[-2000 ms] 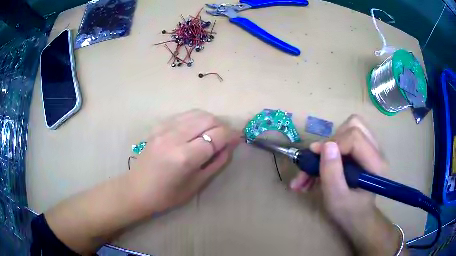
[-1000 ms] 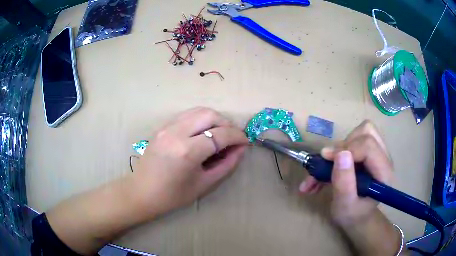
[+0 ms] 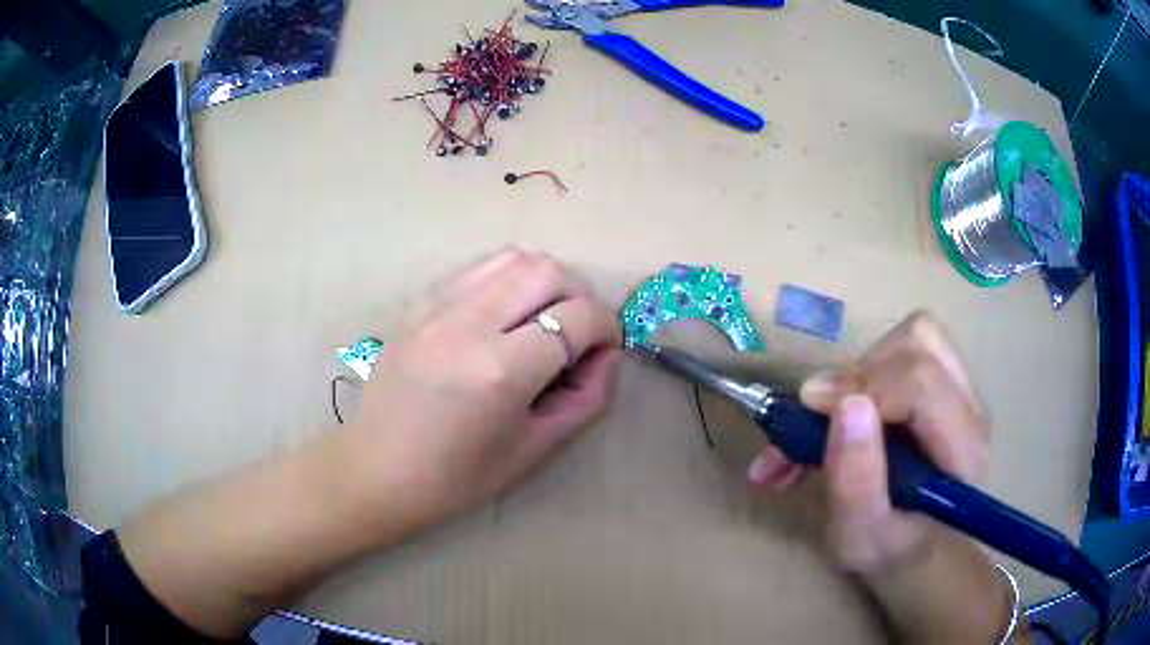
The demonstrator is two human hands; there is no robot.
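Observation:
A green crescent-shaped circuit board (image 3: 687, 297) lies on the tan board. My right hand (image 3: 883, 441) holds the dark blue soldering iron (image 3: 807, 426), with its metal tip at the board's lower left end. My left hand (image 3: 492, 378) has its fingertips together at the same end; what they pinch is hidden. A thin dark wire (image 3: 702, 416) lies below the circuit board. Another green board piece (image 3: 360, 357) shows behind my left hand, mostly covered, with a dark wire beside it. A flat grey pad (image 3: 810, 313) lies right of the circuit board.
A pile of wired components (image 3: 486, 86) and one loose component (image 3: 512, 179) lie beyond my hands, near the blue-handled cutters (image 3: 675, 81). A smartphone (image 3: 151, 189) and dark bag (image 3: 269, 51) are left. A solder reel (image 3: 996, 204) and blue bin (image 3: 1131, 340) are right; clear trays (image 3: 44, 353) far left.
The hands stay at the circuit board's lower left end. The iron's handle has shifted slightly right and down since the first frame. The view has shifted slightly.

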